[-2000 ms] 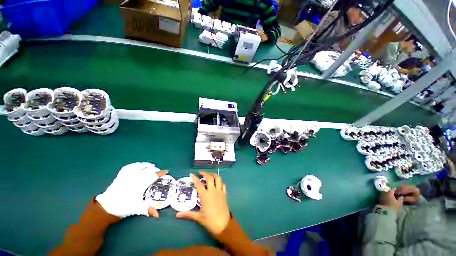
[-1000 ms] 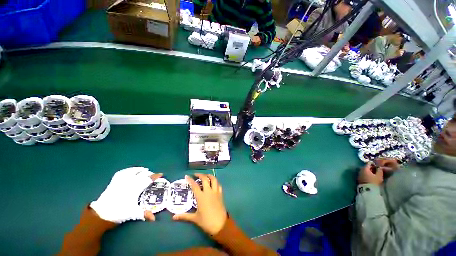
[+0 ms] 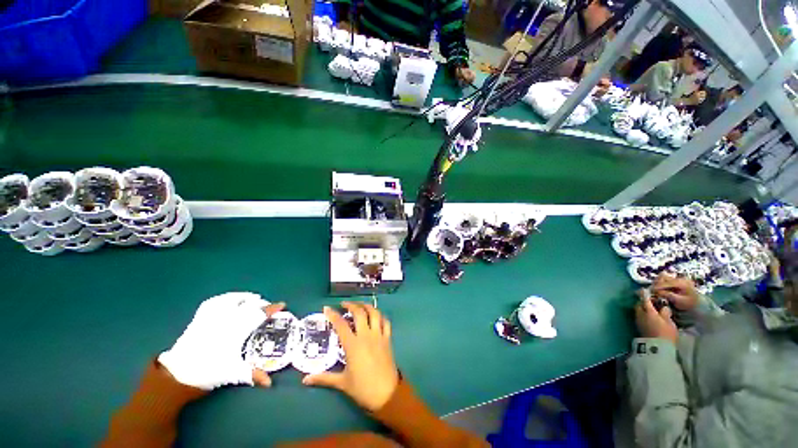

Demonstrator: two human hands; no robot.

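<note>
Two round white plastic housings stand side by side on the green bench in front of me, open side up, with dark and silver parts inside. My left hand (image 3: 217, 339), in a white glove, holds the left housing (image 3: 272, 340) from its left side, fingertips showing at its rim. My bare right hand (image 3: 366, 357) holds the right housing (image 3: 317, 342) from its right side, thumb at the front and fingers behind. The two housings touch or nearly touch. Something pale, perhaps another rim, shows under my right fingers; I cannot tell what.
Screw feeder (image 3: 367, 236) beyond my hands, black screwdriver (image 3: 424, 214) hanging beside it. Stacked housings (image 3: 144, 194) at left. Housings with dark parts (image 3: 486, 241) right of the feeder, one loose housing (image 3: 536, 318) nearer. Neighbour's hands (image 3: 662, 306) and housing rows (image 3: 682, 241) at right.
The view has shifted slightly since the first frame. My hands keep the same hold on the housings. The screwdriver hangs a little differently. The neighbour's hands and the opposite worker's arm have moved.
</note>
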